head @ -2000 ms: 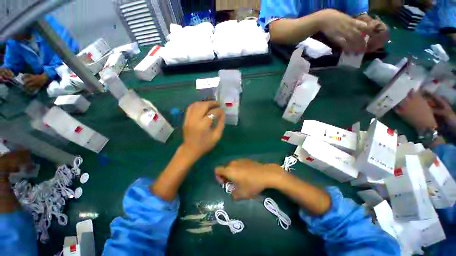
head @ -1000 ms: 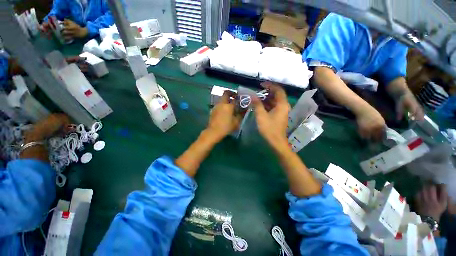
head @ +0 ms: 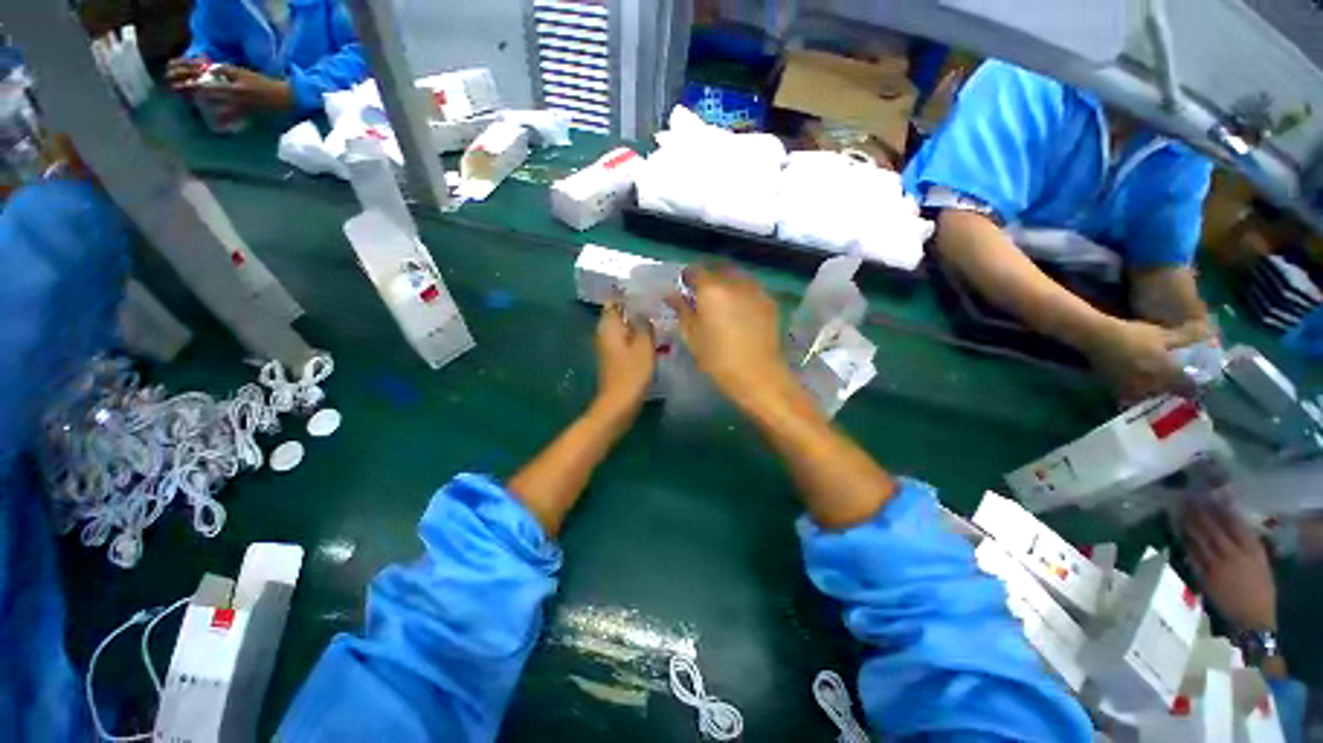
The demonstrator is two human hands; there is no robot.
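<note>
An open white retail box [head: 660,380] stands mid-bench, blurred and partly covered by my hands. My left hand [head: 627,356] holds its left side. My right hand [head: 733,334] is at its open top, fingertips at the mouth; whether they still grip a cable is hidden. A coiled white cable [head: 705,700] lies near the bench's front edge. A second coiled cable [head: 834,705] lies beside my right sleeve. Another small white box [head: 607,273] lies just behind my left hand.
Open boxes stand at left [head: 411,290] and right [head: 839,356]. A cable heap [head: 160,450] lies at left, piled boxes [head: 1146,631] at lower right. A black tray [head: 726,240] holds white bundles at the back. A metal post [head: 174,189] rises at left. Other workers' arms reach in at right.
The cable seen between my hands a second ago no longer shows. My right hand has moved in over the box top, and my left hand has closed on the box side.
</note>
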